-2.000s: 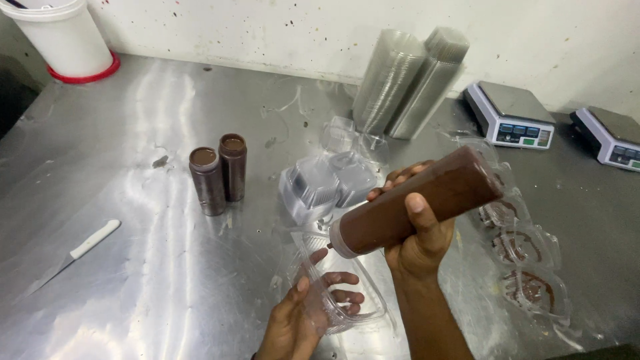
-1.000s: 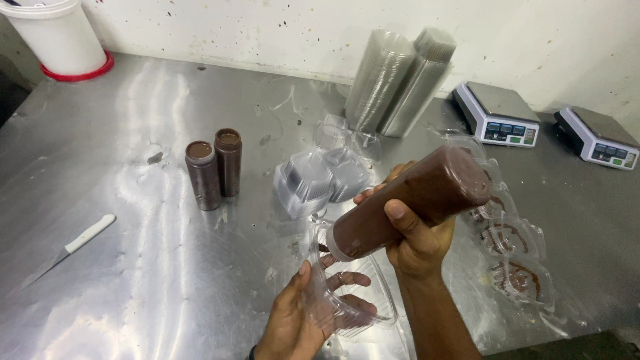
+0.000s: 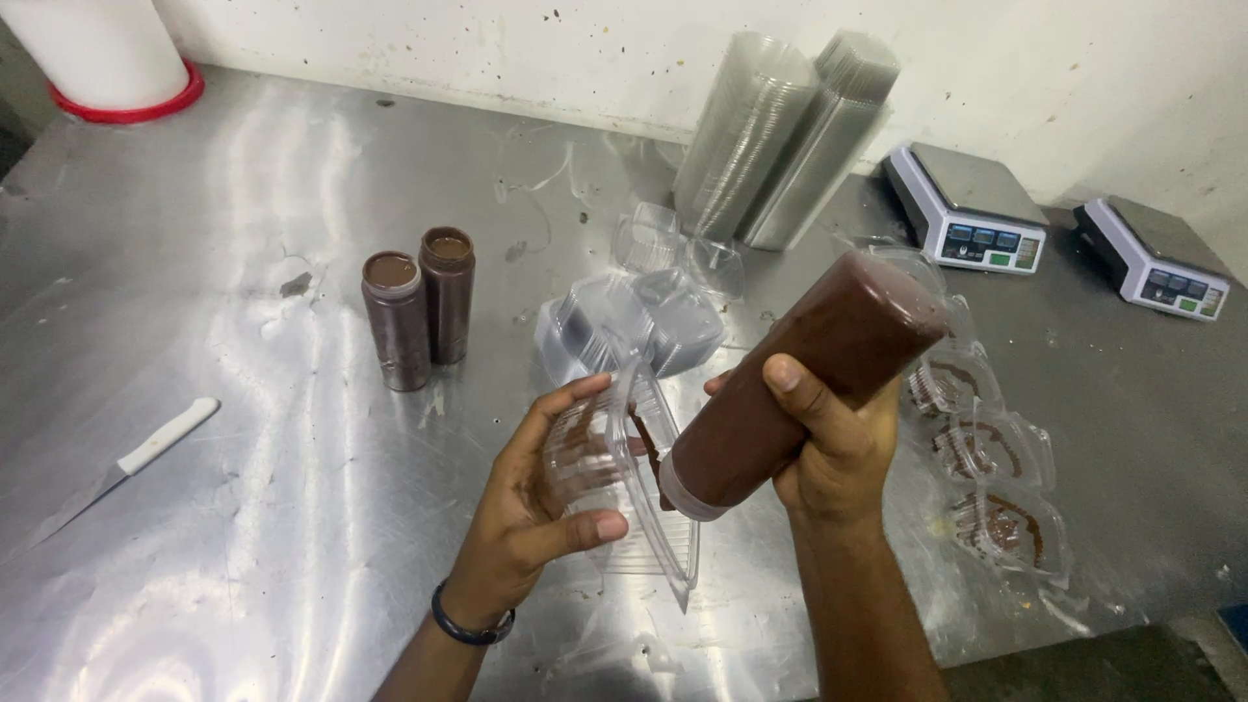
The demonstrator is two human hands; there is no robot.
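My right hand (image 3: 829, 429) grips a squeeze bottle (image 3: 780, 380) filled with brown sauce, tilted with its capped end down and to the left. That end is at the opening of a clear plastic hinged container (image 3: 590, 448), which my left hand (image 3: 531, 487) holds tipped up on its side. A streak of brown sauce (image 3: 645, 444) runs along the container's inside. To the right, several clear containers (image 3: 994, 448) with brown sauce lines inside lie in a row. Two open bottles of brown sauce (image 3: 395, 322) stand upright, side by side, left of my hands.
Stacked clear containers (image 3: 673, 322) lie just beyond my left hand. Tall nested stacks of clear plastic (image 3: 746, 136) lean near the wall. Two digital scales (image 3: 965, 205) sit at the back right. A white-handled knife (image 3: 171, 436) lies at left; a white bucket (image 3: 107, 49) stands behind it.
My left hand has tipped the clear container up onto its side, and a brown streak now shows in it. The bottle stays in my right hand, its lower end at the container.
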